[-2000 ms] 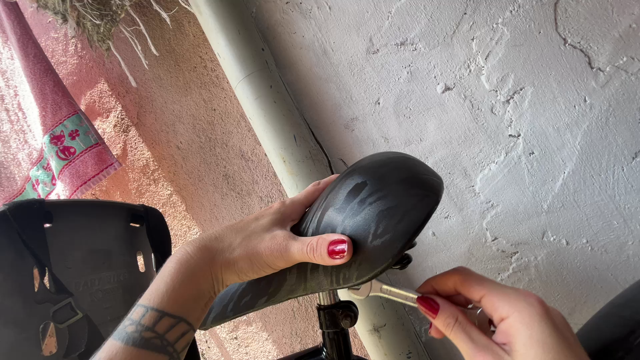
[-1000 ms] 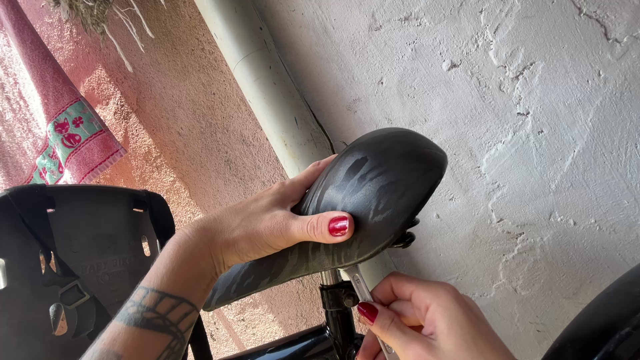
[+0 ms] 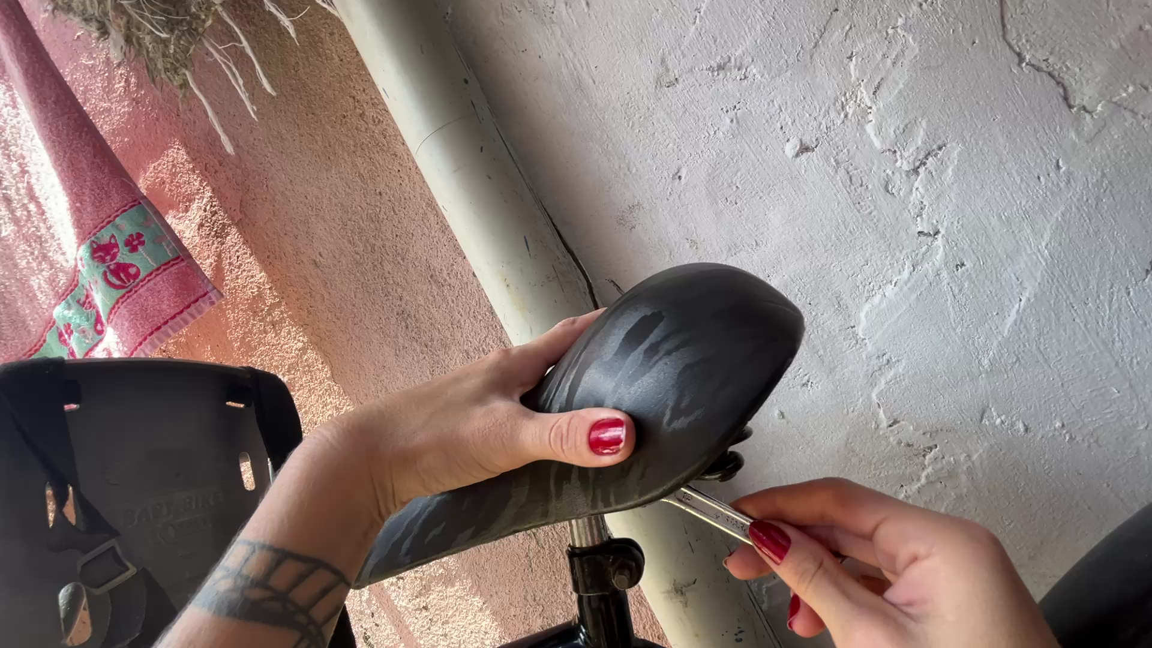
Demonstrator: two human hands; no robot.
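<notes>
My left hand (image 3: pixel 486 427) grips the black bicycle saddle (image 3: pixel 666 378), its thumb on the near side and its fingers passing behind. Between the thumb and fingers of my right hand (image 3: pixel 864 558) is a metal wrench (image 3: pixel 715 513). The wrench's far end reaches beneath the saddle's rear, where its jaw is hidden. Below the saddle, a metal seatpost (image 3: pixel 589 531) enters a black clamp with a bolt (image 3: pixel 612 567) on the frame. Dark fittings (image 3: pixel 724 463) show under the saddle's back edge.
A black plastic child seat (image 3: pixel 162 468) with straps and a buckle stands at the left. Behind the saddle, a thick pipe (image 3: pixel 468 180) runs along the rough wall (image 3: pixel 810 180). A pink towel (image 3: pixel 90 207) hangs at upper left. A dark rounded thing (image 3: pixel 1107 576) is at lower right.
My right hand and the wrench have shifted right, with the wrench at a flatter slant than one second ago. My left hand keeps its hold on the saddle.
</notes>
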